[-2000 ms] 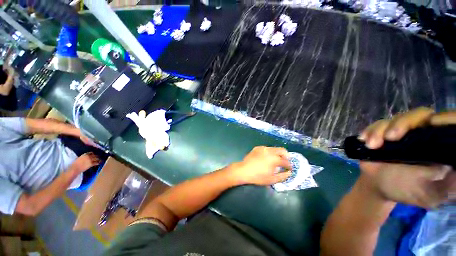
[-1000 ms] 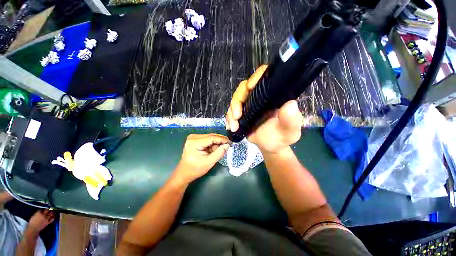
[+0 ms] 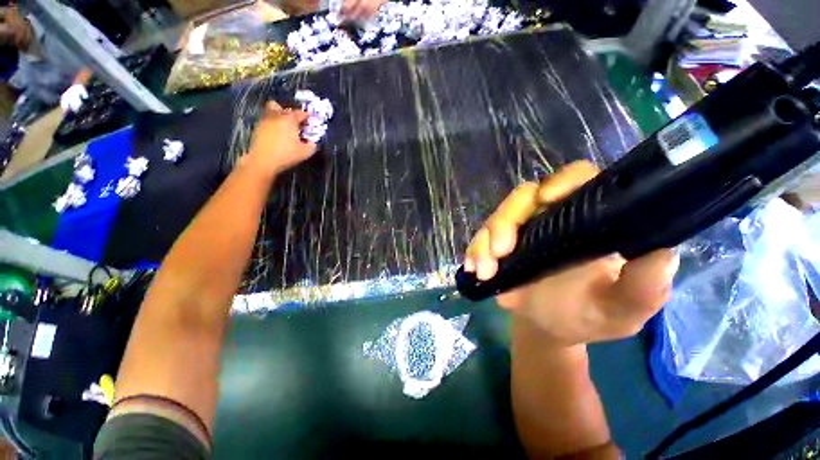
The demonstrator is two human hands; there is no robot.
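Observation:
My right hand (image 3: 575,269) is closed around the black electric screwdriver (image 3: 629,189), whose nose points to the lower left above the bench. My left hand (image 3: 286,139) reaches out over the scratched black belt (image 3: 387,180) and its fingers touch a clump of white parts (image 3: 315,115). Whether the fingers grip a part cannot be made out. A small clear bag with tiny silver-grey screws (image 3: 423,349) lies flat on the green bench (image 3: 315,386), below the screwdriver's nose.
More white clumps (image 3: 135,166) lie at the left near a blue sheet (image 3: 94,202). A big white heap (image 3: 405,27) is at the far edge, with another person's hand (image 3: 360,7). A black box (image 3: 67,359) stands left. A crumpled clear bag (image 3: 746,305), blue cloth (image 3: 664,359) and black cord (image 3: 755,395) are right.
My left hand has moved from the screwdriver's nose out to the white clump on the belt. The screwdriver, still in my right hand, has moved right and tilted flatter, away from the screws.

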